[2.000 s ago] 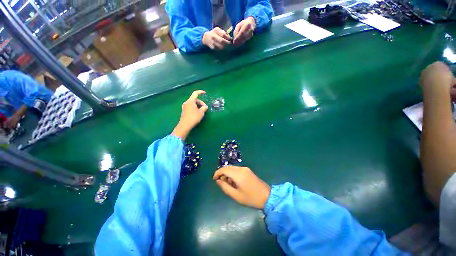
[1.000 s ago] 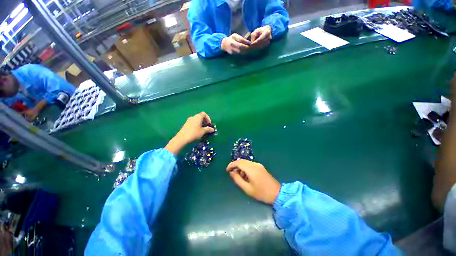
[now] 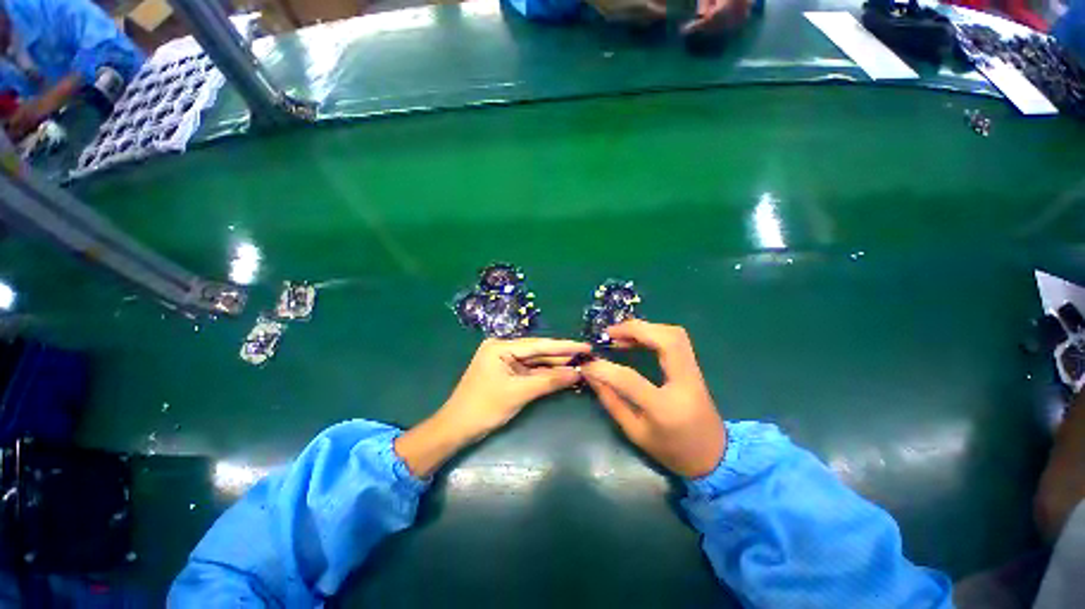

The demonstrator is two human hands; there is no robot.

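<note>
My left hand point(image 3: 506, 387) and my right hand point(image 3: 666, 399) meet in front of me, fingertips together. A small dark part point(image 3: 581, 366) is pinched between them, mostly hidden by the fingers. A dark, glittering cluster of modules point(image 3: 497, 307) lies on the green surface point(image 3: 393, 226) just beyond my left hand. A second, smaller dark cluster point(image 3: 612, 305) lies just beyond my right fingertips. Two paler, silvery modules point(image 3: 262, 340) lie at the left near the metal post.
Slanted grey metal posts point(image 3: 119, 244) stand at left. A pale grid tray point(image 3: 155, 101) is at the far left. White sheets point(image 3: 859, 45) and dark parts lie at the far right. A person's hands point(image 3: 717, 17) show at the far side. Another person's arm point(image 3: 1062, 482) is at the right edge.
My left hand has come back from the far left cluster to meet my right hand. A dark part is now held between both. The view has tilted down.
</note>
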